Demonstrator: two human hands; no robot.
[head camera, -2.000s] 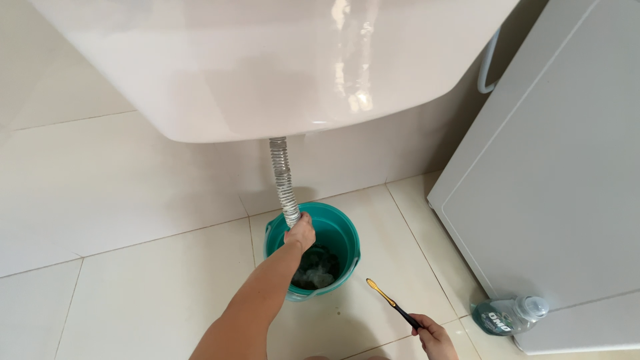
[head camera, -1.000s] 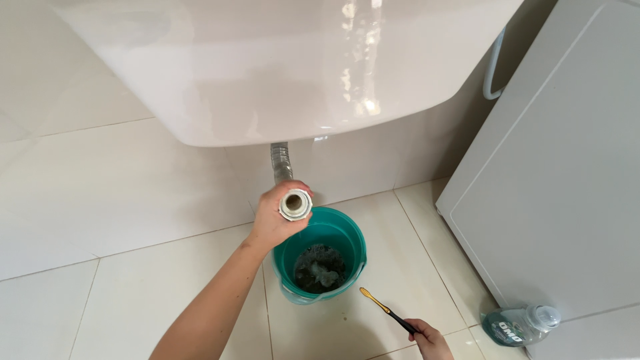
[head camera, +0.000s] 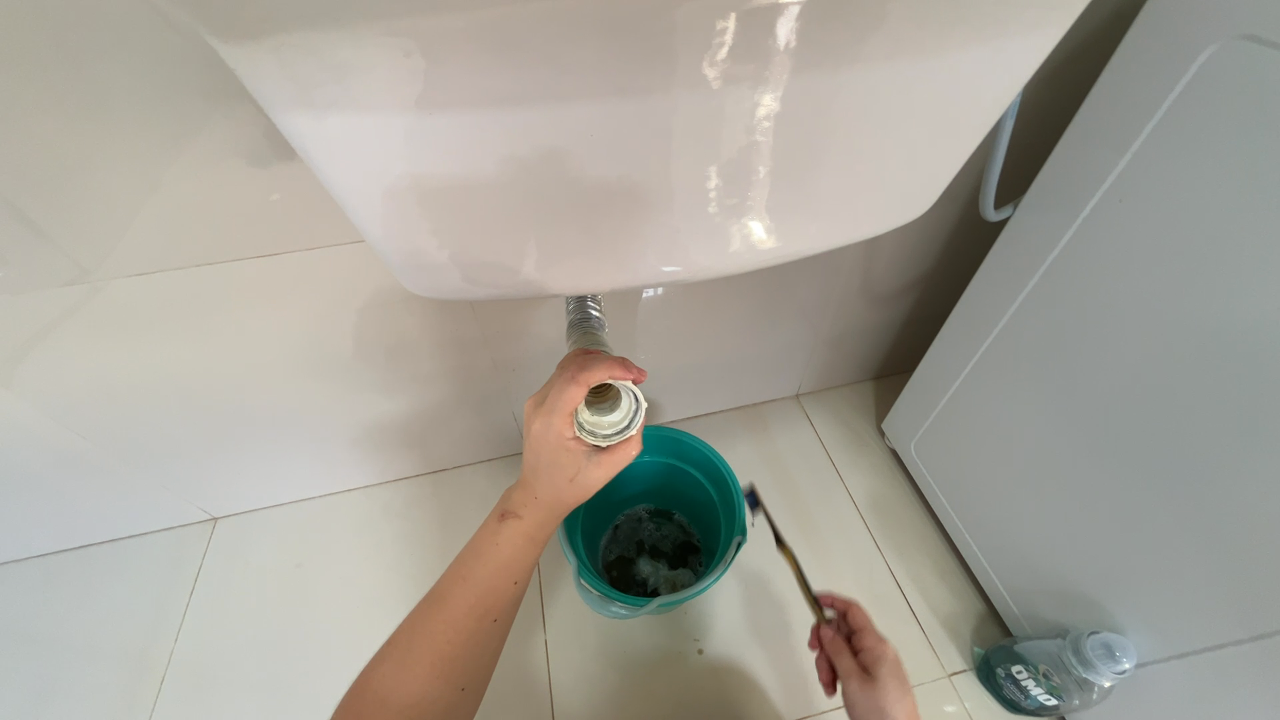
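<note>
My left hand (head camera: 572, 425) grips the end of a corrugated metallic drain hose (head camera: 587, 322), whose white threaded collar (head camera: 611, 413) faces up toward me with its opening showing. The hose comes down from beneath a white ceramic basin (head camera: 600, 150). Below and just right of that hand stands a teal plastic bucket (head camera: 715, 465), holding dark, cloudy water with foam. In my right hand (head camera: 858, 650) is a toothbrush (head camera: 790, 560), held by its handle, its bristled head beside the bucket's right rim and slightly blurred.
At the lower right, an OMO detergent bottle (head camera: 1050, 672) rests on the tiled floor (head camera: 380, 590) beside a large light grey appliance cabinet (head camera: 1130, 350). A white hose (head camera: 996, 170) hangs behind the cabinet. The tiled wall (head camera: 250, 400) lies behind the bucket.
My left hand has risen from the bucket's rim, and the hose end has turned up toward me. The toothbrush has turned in my right hand, its bristles now showing, and its head is higher.
</note>
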